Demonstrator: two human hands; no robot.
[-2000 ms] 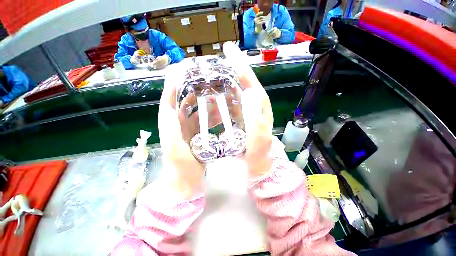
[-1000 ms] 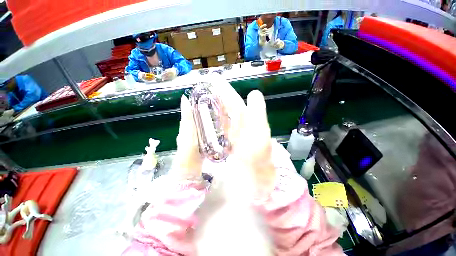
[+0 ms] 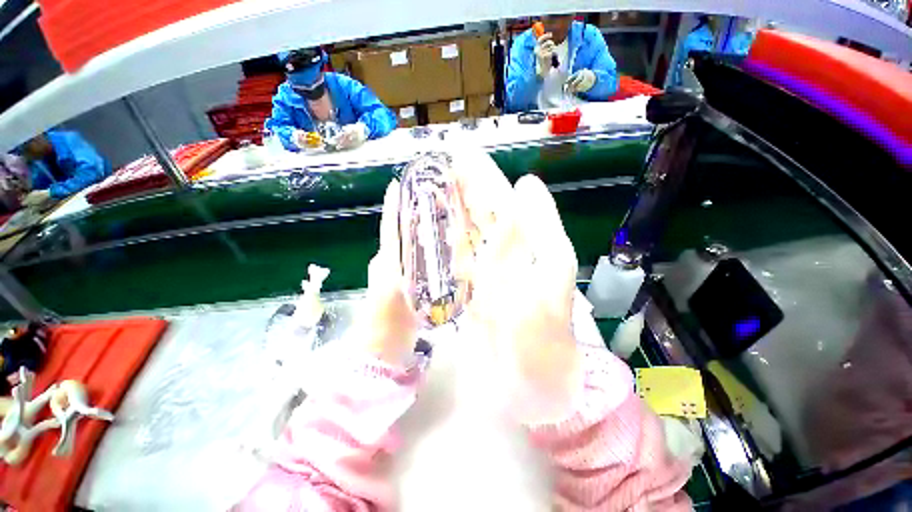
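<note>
A glossy clear plastic shell (image 3: 434,240) with silvery and dark stripes is held upright, seen narrow side on, in front of the belt. My left hand (image 3: 388,285) holds it at its left edge. My right hand (image 3: 510,270) holds it from the right and behind, palm towards it. Both hands are washed out by glare, so the exact finger contact is hard to tell. A narrow white part (image 3: 312,290) in clear film stands to the left of my hands.
A red tray (image 3: 110,365) with white figure parts (image 3: 68,408) lies at left. A dark green belt (image 3: 200,250) runs across. At right are a white bottle (image 3: 615,287), a yellow card (image 3: 671,391) and a black device (image 3: 735,306). Workers (image 3: 330,105) sit opposite.
The shell was facing me broadside with both stripes showing; it has been turned to its narrow side. My right hand has shifted lower and outwards. The view has swung slightly left.
</note>
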